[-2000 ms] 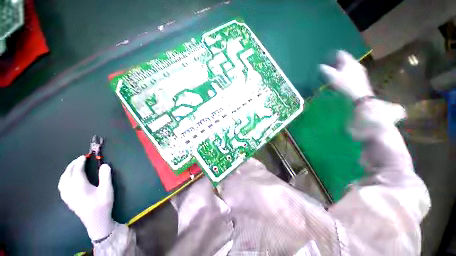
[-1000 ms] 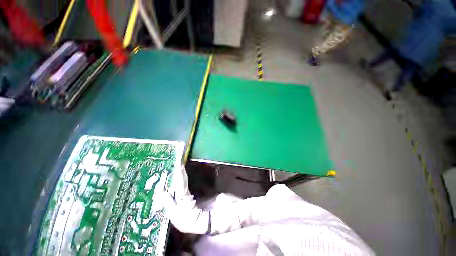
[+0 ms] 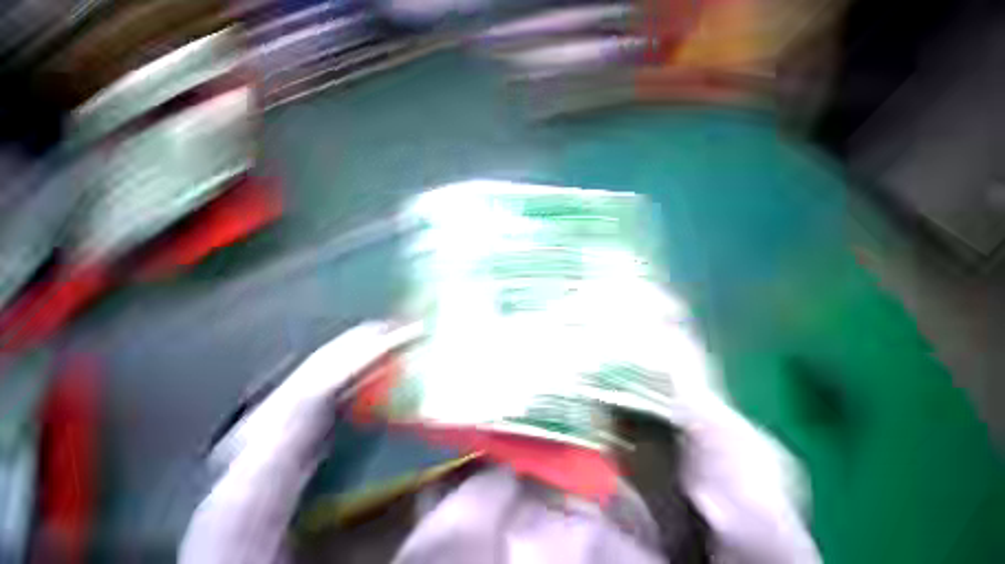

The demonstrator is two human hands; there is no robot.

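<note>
The view is strongly blurred. The green and white circuit board (image 3: 529, 253) is in front of me, washed out by glare, over a red pad (image 3: 562, 465) that shows below its near edge. My left hand (image 3: 358, 358), in a white glove, is at the board's left edge and appears to grip it. A dark streak shows beside this hand; I cannot tell whether it is the cutters. My right hand (image 3: 661, 342), also gloved and nearly lost in the glare, is on the board's right side. Its fingers cannot be made out.
Other boards (image 3: 171, 165) on red pads (image 3: 220, 226) are on the dark green bench mat (image 3: 441, 121) at the left. Another red pad (image 3: 72, 452) is at the lower left. The brighter green side table (image 3: 904, 441) is at the right, with a dark blurred object (image 3: 816, 391) on it.
The view has swung back from the side table and floor to the bench. The board is now central. My left hand, out of view one second ago, is back at the board's left edge.
</note>
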